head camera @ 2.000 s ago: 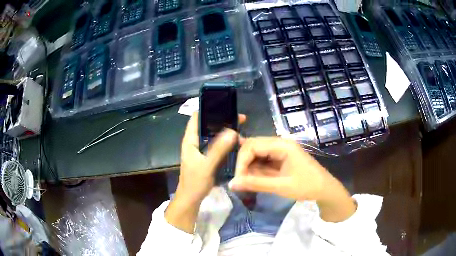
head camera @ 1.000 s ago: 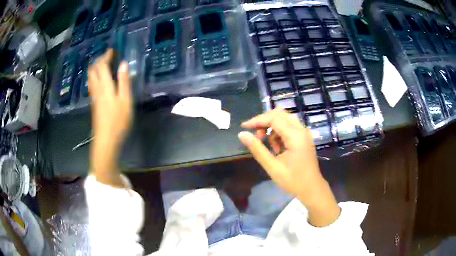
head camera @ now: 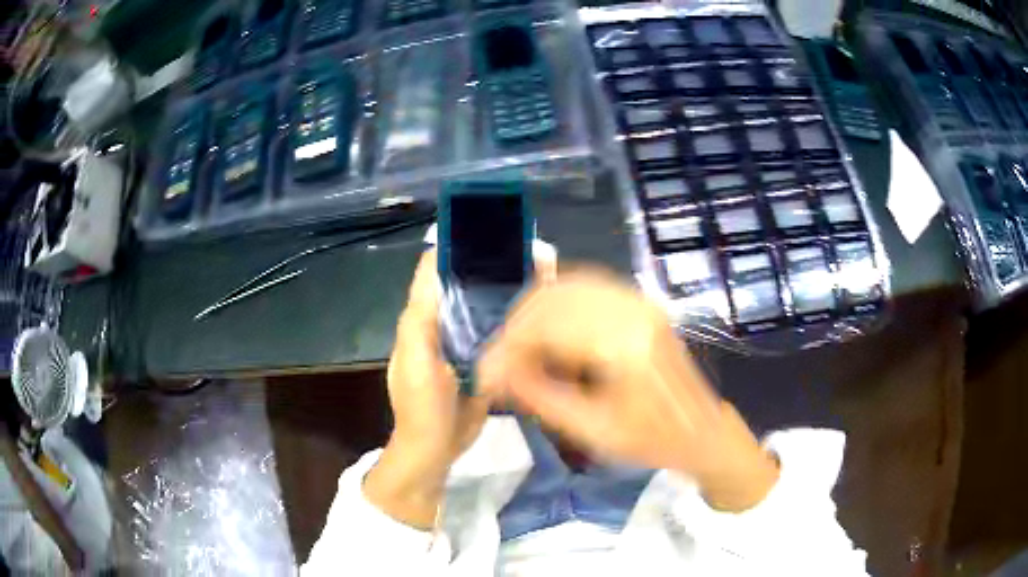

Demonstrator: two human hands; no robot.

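A dark teal keypad phone (head camera: 487, 242) is held upright over the bench edge, its dark screen facing me. My left hand (head camera: 426, 378) grips it from the left and below. My right hand (head camera: 597, 366) is blurred and bent over the phone's lower half, covering most of the keys. A pale shine shows on the keys, possibly film; I cannot tell. Whether the right fingertips hold anything cannot be seen. The clear phone tray (head camera: 383, 180) holds teal phones in rows, with an empty front pocket left of the rightmost phone. The lens tray (head camera: 643, 242) holds black-framed screen lenses in a grid.
Tweezers (head camera: 254, 290) and a darker thin tool lie on the green bench at left. A white boxed device (head camera: 85, 220) and small fan (head camera: 43, 375) are far left. A white paper piece (head camera: 911, 186), loose phone (head camera: 848, 96) and another phone tray (head camera: 956, 135) are at right.
My left hand has come back from the phone tray and now holds a phone. My right hand has moved onto it. One front-row phone has left its pocket, and the pocket to its left is now filled.
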